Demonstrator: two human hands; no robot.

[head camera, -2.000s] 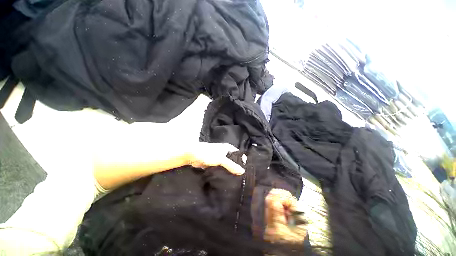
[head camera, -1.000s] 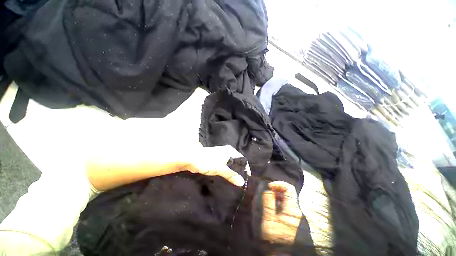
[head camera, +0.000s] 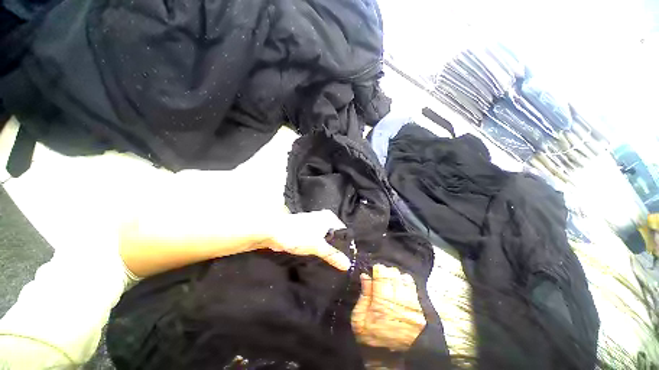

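Observation:
A black jacket point(head camera: 238, 311) lies under both hands, its hood point(head camera: 336, 181) towards the far side. A thin line with small glints, like a zip, runs down its front. My left hand point(head camera: 307, 235) comes from the left and pinches the jacket's front edge near the top of that line. My right hand point(head camera: 389, 307) is just right of the line, low on the jacket, with its fingers curled at the cloth. It is partly blurred, and whether it pinches a zip puller cannot be made out.
A large dark garment pile point(head camera: 195, 79) fills the upper left. A second dark garment point(head camera: 527, 267) with a grey band lies at right. Folded garment stacks point(head camera: 498, 108) stand at upper right. The pale table point(head camera: 217, 195) is overexposed. Grey floor point(head camera: 14, 246) shows at far left.
My right hand has moved left, closer to my left hand, and its fingers now lie by the front line. My left hand keeps its pinch, slightly lower than at first.

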